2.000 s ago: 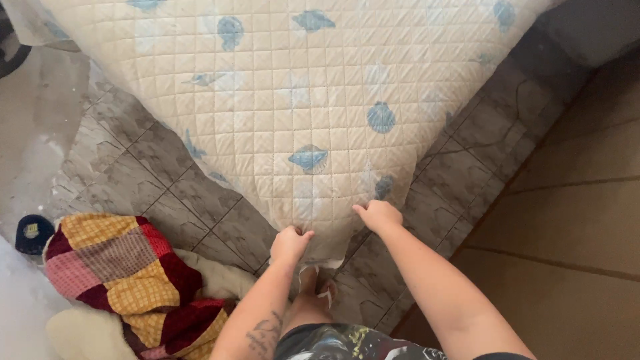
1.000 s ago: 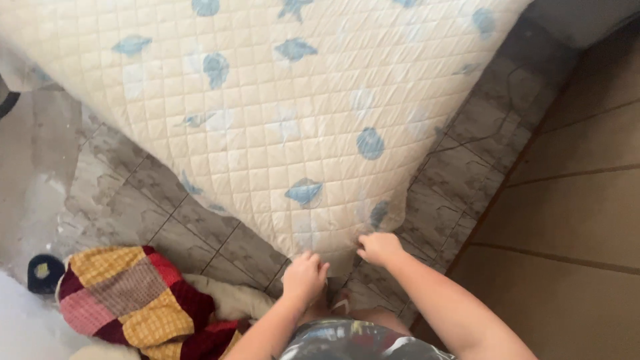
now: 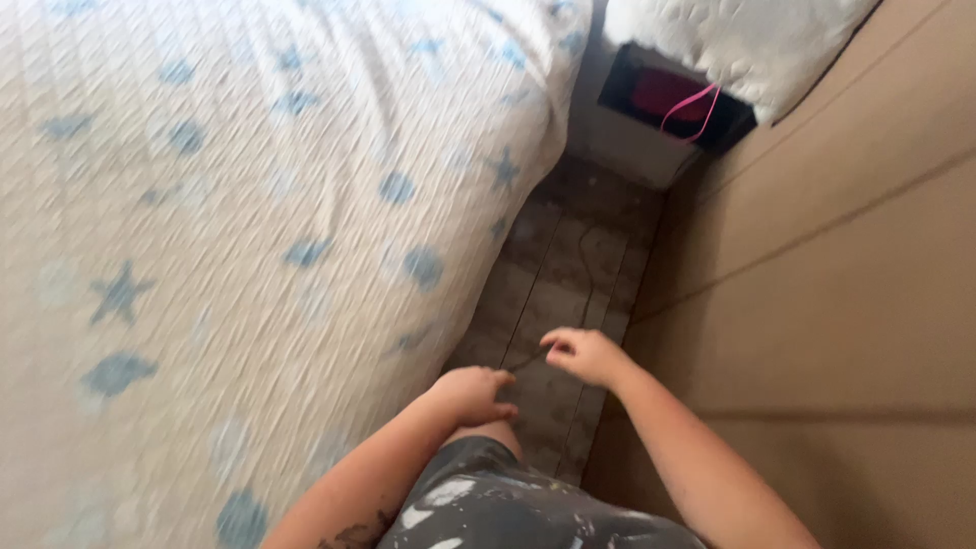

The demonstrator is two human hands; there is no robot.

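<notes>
A cream quilted bedspread [image 3: 252, 305] with blue shells and starfish covers the bed on the left, with a few folds toward its far side. Beside its right edge, over the floor, is my left hand [image 3: 476, 395], empty, its thumb and fingers apart. My right hand [image 3: 581, 355] hangs in the air a little farther right, fingers curled loosely with a gap to the thumb and nothing between them. Neither hand grips the bedspread.
Grey floor tiles [image 3: 549, 259] form a narrow strip between the bed and a brown panelled surface [image 3: 808, 305] at the right. A thin cable [image 3: 589, 282] lies on the floor. A white fluffy item [image 3: 732, 38] sits above a dark opening with a pink strap [image 3: 690, 114].
Both hands have let go of the bedspread's corner and are now over the floor beside the bed. The view has swung to the right along the bed's side.
</notes>
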